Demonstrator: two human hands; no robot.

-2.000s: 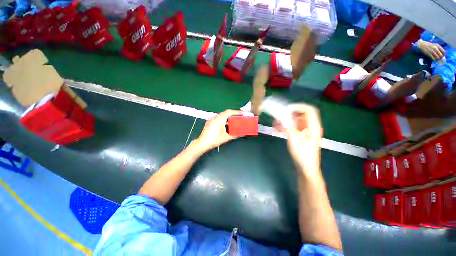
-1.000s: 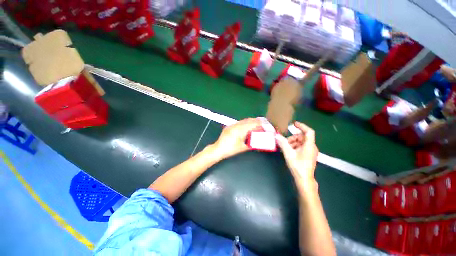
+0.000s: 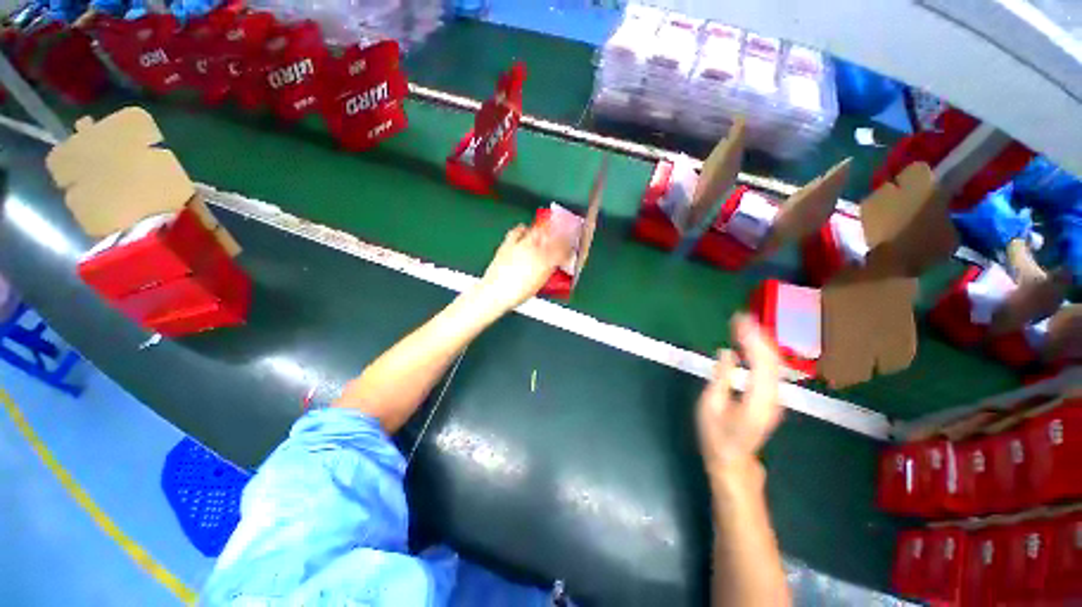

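My left hand [image 3: 529, 263] is shut on an open red retail box [image 3: 570, 246] at the near side of the green belt; its brown lid stands up and white contents show. My right hand [image 3: 740, 397] is open, fingers apart, and looks empty. Its fingertips are beside another open red box [image 3: 791, 323] on the belt, whose brown lid [image 3: 870, 327] is folded out to the right and whose mouth shows a white rectangle.
More open boxes [image 3: 738, 225] stand on the green belt [image 3: 409, 213]. Two red boxes [image 3: 166, 279] sit at left, stacked red boxes [image 3: 985, 465] at right. Clear blister trays [image 3: 715, 81] lie across the belt. Another worker's hand and blue sleeve [image 3: 994, 225] show at upper right.
The box that was between both hands is now on the belt at right, lid folded out. My left hand has moved left and forward to another box. My right hand has let go and opened.
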